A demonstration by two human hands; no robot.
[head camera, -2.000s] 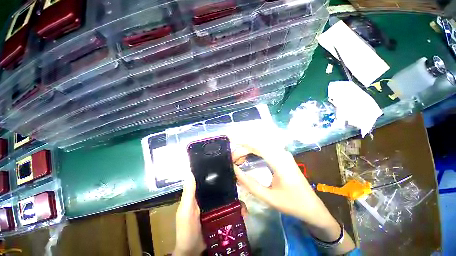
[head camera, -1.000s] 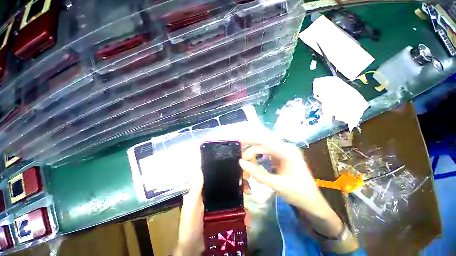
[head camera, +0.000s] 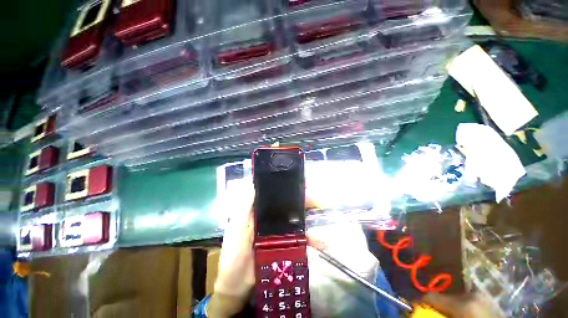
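Note:
An open dark red flip phone (head camera: 280,205) stands upright in the view, black screen above and number keypad below. My left hand (head camera: 235,270) holds it from behind and its left side, with fingertips at its right edge. My right hand (head camera: 464,305), blurred and cut off by the bottom edge, is closed around the orange-yellow handle of the air blow gun (head camera: 428,310). The gun's thin metal nozzle points up-left, its tip beside the phone's hinge. White cloth (head camera: 342,276) lies behind the nozzle. The white lens sheet (head camera: 358,180) is behind the phone, partly hidden and glaring.
A tall stack of clear blister trays (head camera: 249,81) fills the back. A tray of closed red phones (head camera: 87,230) is at left. A red coiled hose (head camera: 414,267) hangs at right, beside the scrap box with clear film (head camera: 511,267). White card (head camera: 495,90) and a crumpled wipe (head camera: 489,158) lie right.
My right hand has left the phone's screen edge and taken hold of the air gun, which has moved from the scrap box towards the phone. The whole view has shifted.

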